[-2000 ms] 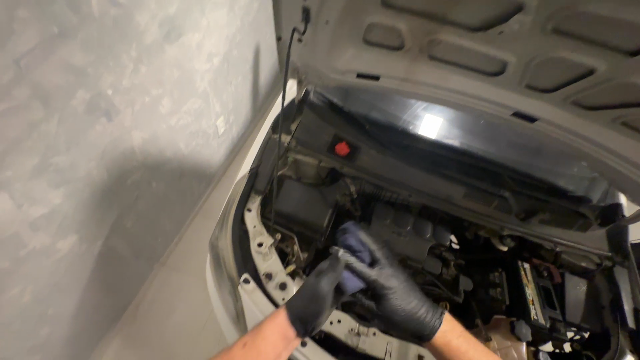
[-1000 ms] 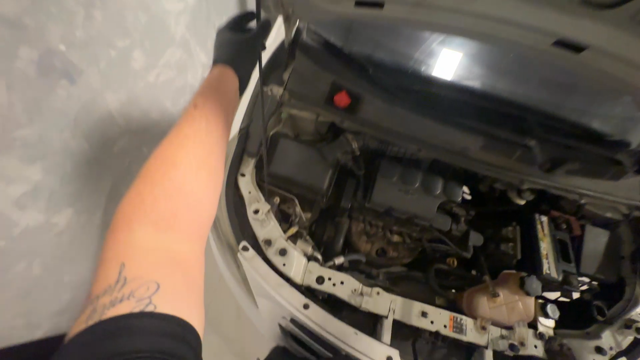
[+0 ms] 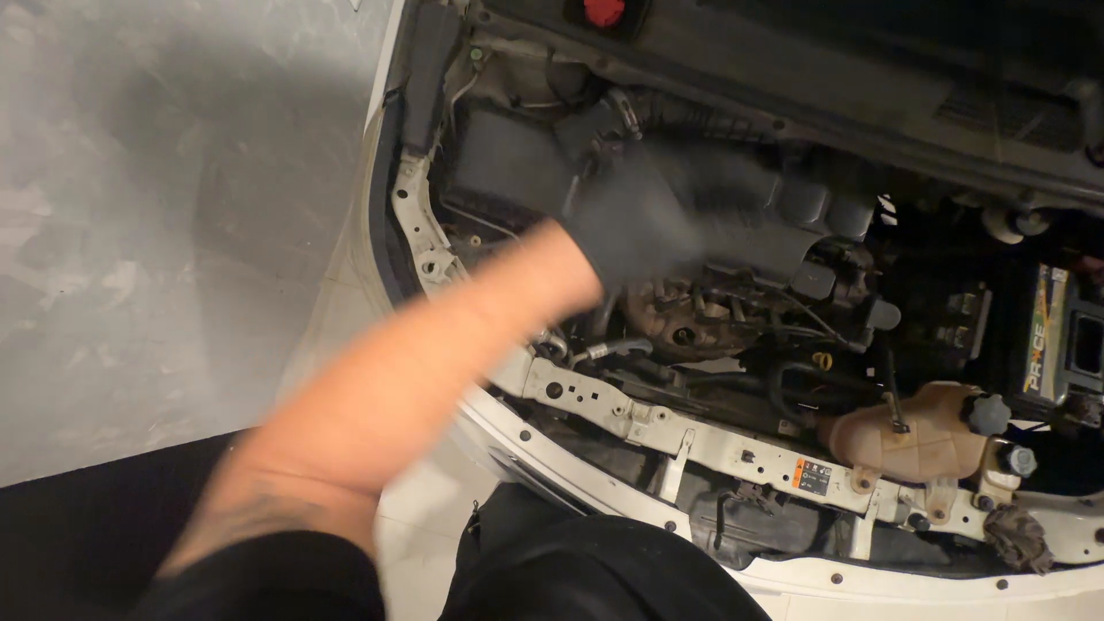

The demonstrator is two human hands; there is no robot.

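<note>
My left hand (image 3: 642, 211), in a black glove, is stretched over the engine bay and blurred by motion. It hovers above the left end of the black plastic engine cover (image 3: 750, 216), just right of the black air filter box (image 3: 504, 155). Its fingers blend into the dark parts, so whether it holds anything is not visible. My right hand is out of the picture. Below the glove lie the rusty exhaust manifold shield (image 3: 681, 319) and the pale front crossmember (image 3: 595, 397).
A brownish coolant tank (image 3: 906, 435) and the car battery (image 3: 1048, 336) are at the right. A crumpled dark rag (image 3: 1018, 535) lies on the crossmember's right end. A grey wall (image 3: 172, 216) stands beside the car at left. A red cap (image 3: 604, 10) is at the top.
My left hand has moved from beside the hood prop rod, at the car's left edge, to above the engine. Two seconds ago both hands held a dark blue cloth together. The view has tilted down.
</note>
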